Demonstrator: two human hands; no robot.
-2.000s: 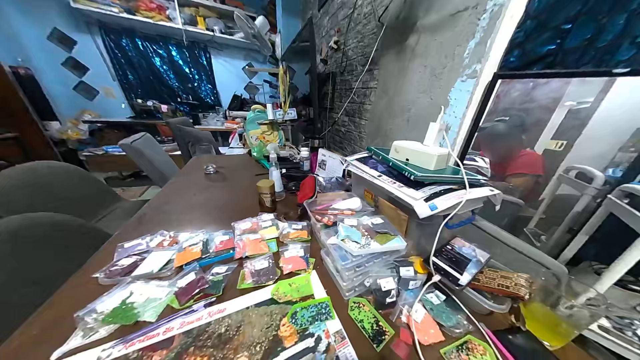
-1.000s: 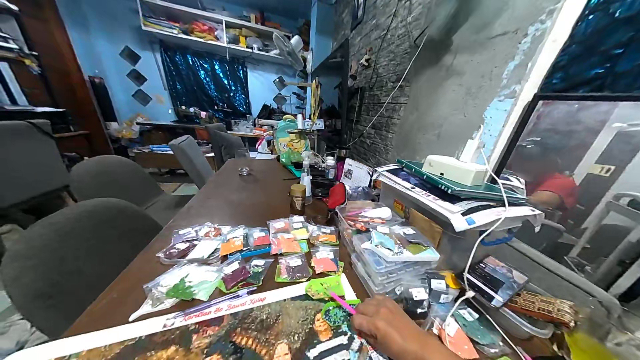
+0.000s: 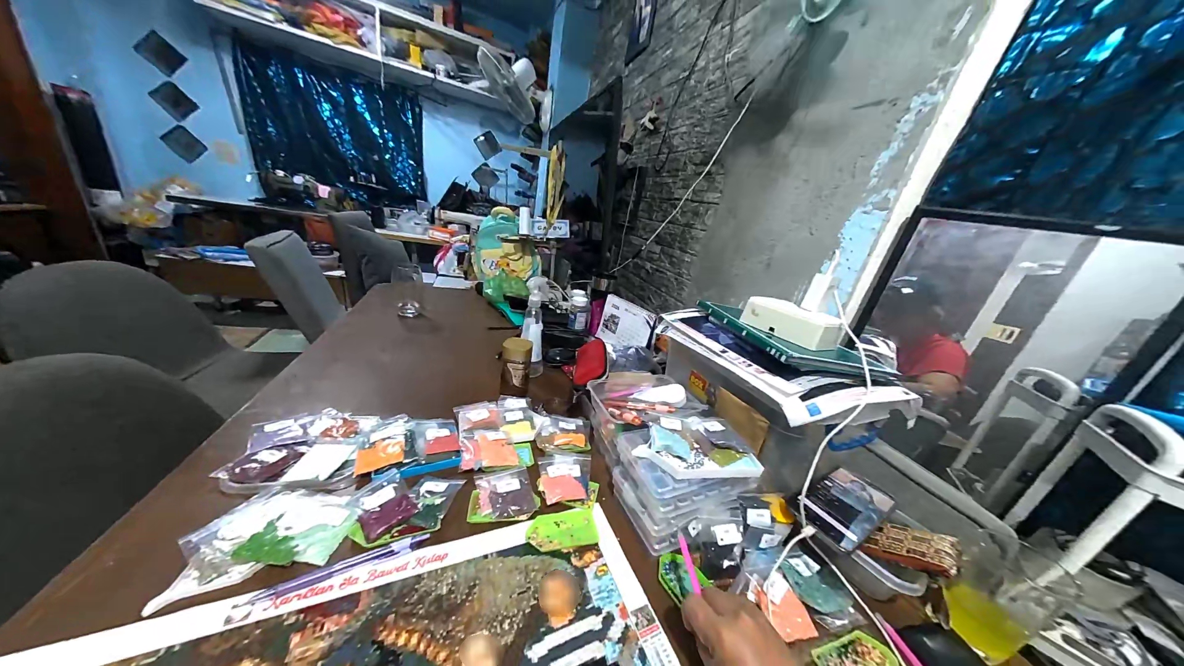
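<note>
My right hand (image 3: 735,629) comes in at the bottom edge, right of the large printed canvas (image 3: 435,601), and holds a pink pen-like tool (image 3: 690,564). The tool's tip is over a small green tray (image 3: 673,578) of dark pieces. A lime-green tray (image 3: 562,530) rests on the canvas's upper right corner. Labelled plastic bags of coloured beads or drills (image 3: 499,495) lie behind the canvas, several on green trays. More bags (image 3: 786,601) lie just right of my right hand. My left hand is out of view.
Stacked clear plastic cases (image 3: 647,490) stand right of the bags. Behind them are a brown-lidded jar (image 3: 515,365), a spray bottle (image 3: 533,338) and a large storage box (image 3: 721,388) bearing papers and a white device. A white cable (image 3: 828,444) hangs down; a pitcher of yellow liquid (image 3: 990,620) stands right.
My right hand, absent two seconds ago, was over the canvas's right edge with the pink tool at the lime-green tray one second ago. It has moved right, to the small green tray.
</note>
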